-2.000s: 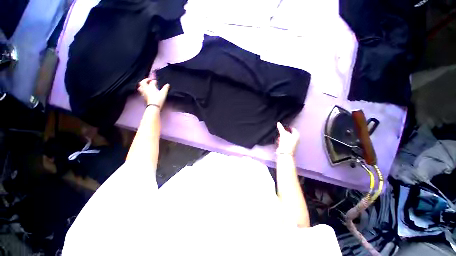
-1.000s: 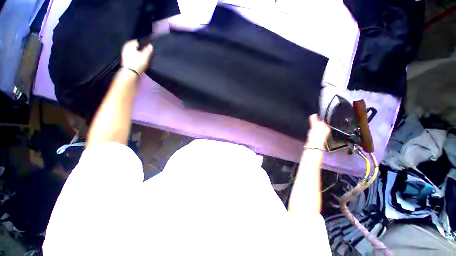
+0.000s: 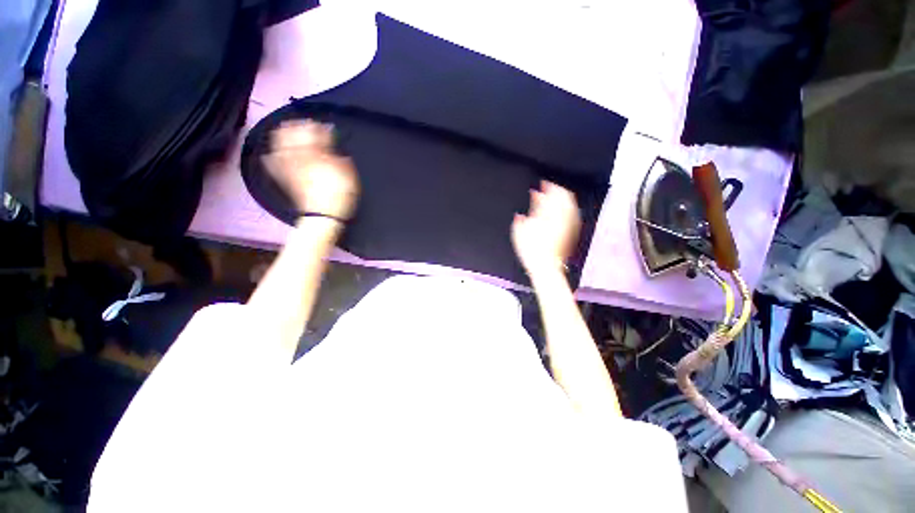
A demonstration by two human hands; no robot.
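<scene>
A black sleeve piece lies flat on the lilac table cover. Its left end is rounded, its right end straight, and a darker seam line runs lengthwise along it. My left hand is over the rounded left end, blurred. My right hand is over the lower right part, its fingers loosely bent and blurred. I cannot tell whether either hand touches or grips the cloth. The steam iron, with a brown handle, stands to the right of the piece.
A thick stack of black pieces lies at the table's left. Dark cloth hangs at the far right. The pinkish hose runs from the iron down to the right. Grey and blue cloth is heaped below right.
The black piece was rumpled, then held stretched by its ends; now it lies flat and smooth. Both hands have moved inward from its ends over the cloth. The view has shifted slightly.
</scene>
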